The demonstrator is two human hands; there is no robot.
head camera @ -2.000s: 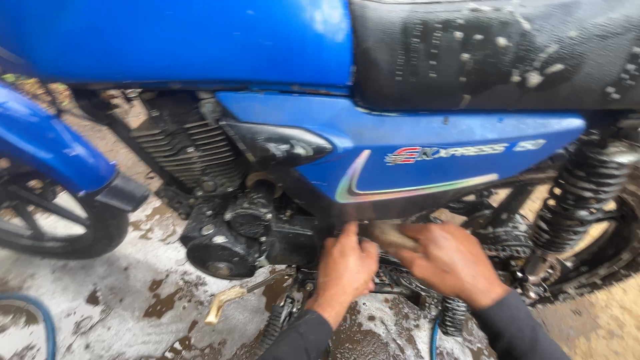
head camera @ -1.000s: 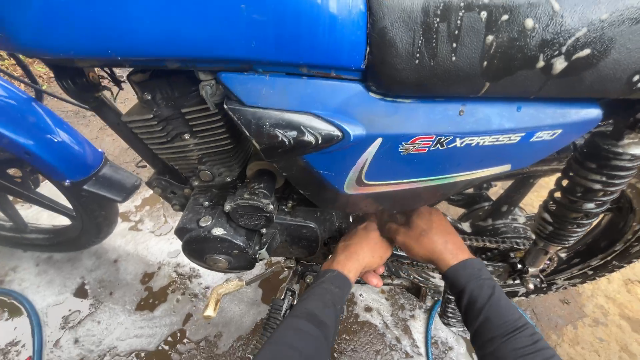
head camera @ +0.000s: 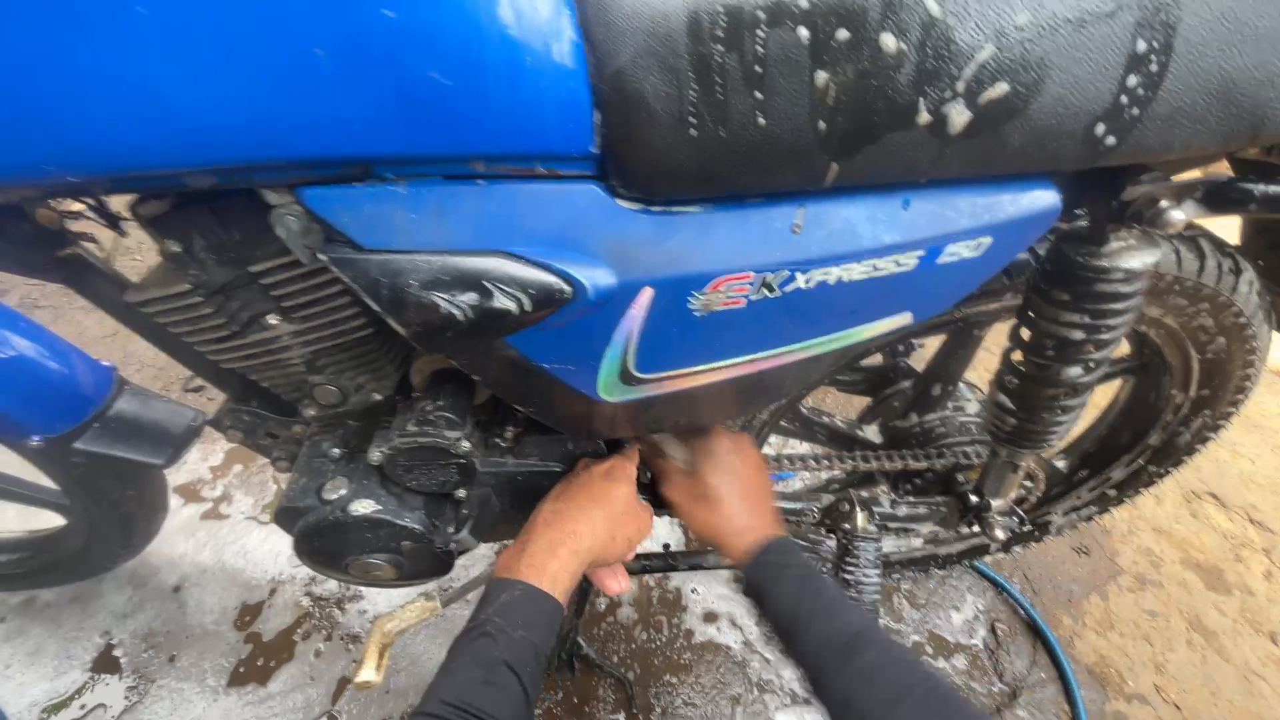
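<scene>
A wet blue motorcycle stands side-on, its blue side panel [head camera: 800, 250] above my hands. My left hand [head camera: 590, 515] is at the frame just behind the black engine cover [head camera: 370, 540], fingers bent inward below the panel's lower edge. Close beside it on the right is my right hand [head camera: 715, 490], blurred, its fingers at the same spot; a pale edge of something shows at them, too blurred to name. The fingertips of both hands are partly hidden. The drive chain [head camera: 880, 460] runs to the right of my right hand.
Foam spots lie on the black seat [head camera: 900, 90]. At the right are the coil-spring shock absorber [head camera: 1070, 340] and rear tyre [head camera: 1220, 400]. A pedal lever with a pale end [head camera: 385, 635] juts out low left. A blue hose [head camera: 1040, 630] lies on the wet, soapy ground.
Both hands stay under the side panel's lower edge. A pale object that showed by my right hand two seconds ago is mostly out of sight now. The view has come closer.
</scene>
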